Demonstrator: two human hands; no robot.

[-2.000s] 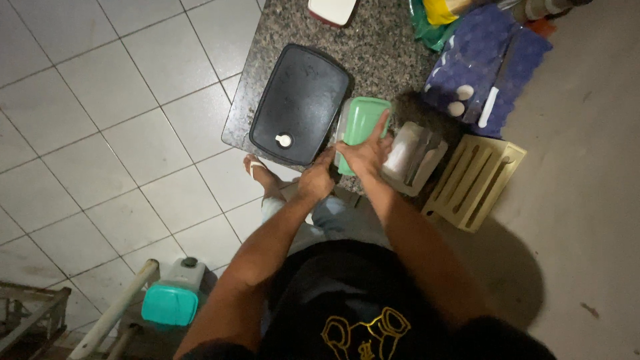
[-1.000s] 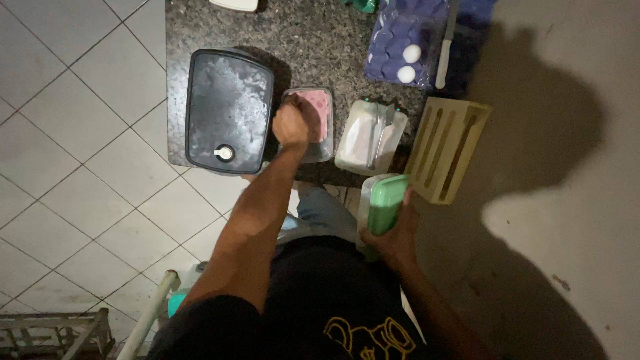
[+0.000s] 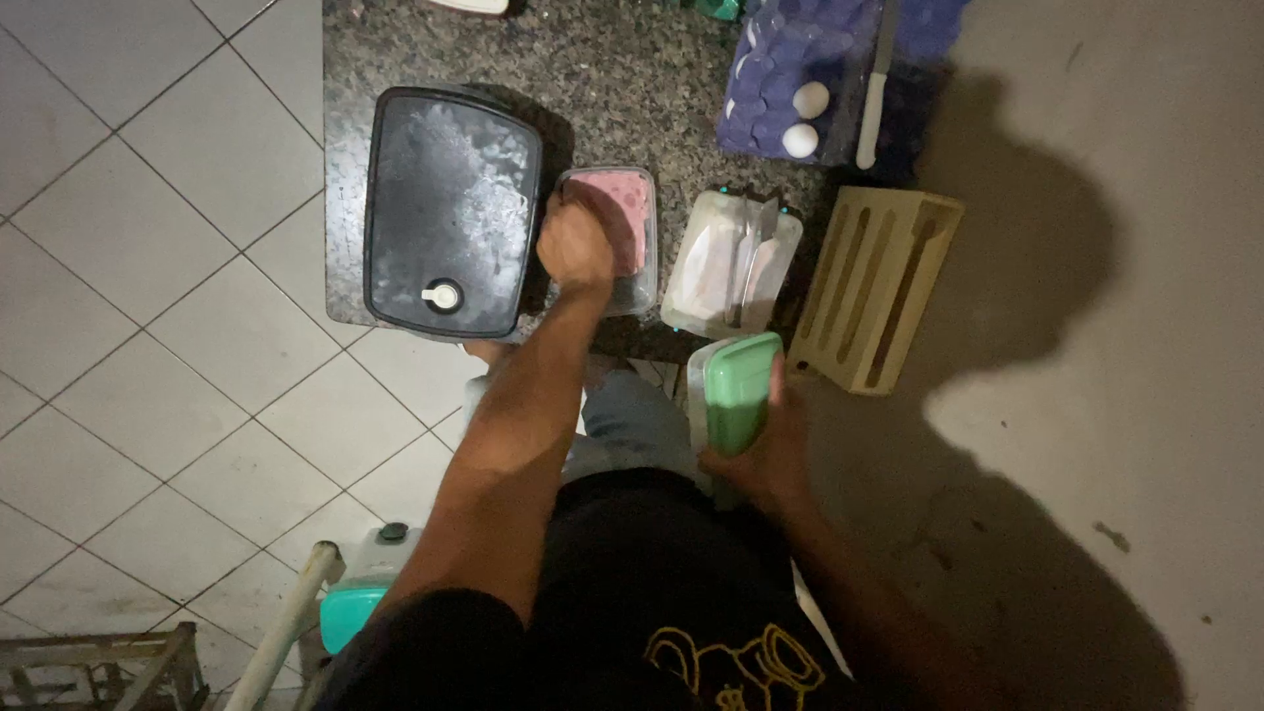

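Observation:
My left hand (image 3: 575, 242) is over the left side of a clear plastic container (image 3: 649, 291) with pink sliced meat (image 3: 632, 207) in it. Its fingers are bent downward and their tips are hidden. My right hand (image 3: 775, 444) grips a green and translucent plastic container (image 3: 739, 395) by its lower and right sides, just off the counter's near edge. Between the hands and farther forward, a translucent container (image 3: 703, 262) holds pale contents, with a knife (image 3: 755, 257) lying across it. Left of my left hand lies a dark rectangular lid (image 3: 449, 197) with a white valve.
The granite counter (image 3: 632, 99) ends just before my body. A purple egg tray (image 3: 765, 99) with white eggs (image 3: 811, 100) and a white-handled knife (image 3: 871, 118) is at the upper right. A slotted cream holder (image 3: 874, 286) stands by the wall. A metal frame (image 3: 286, 632) is at lower left.
Both hands were at the green and translucent container over the counter; my right hand has since carried it right and toward my body. My left hand has moved to the container of pink meat.

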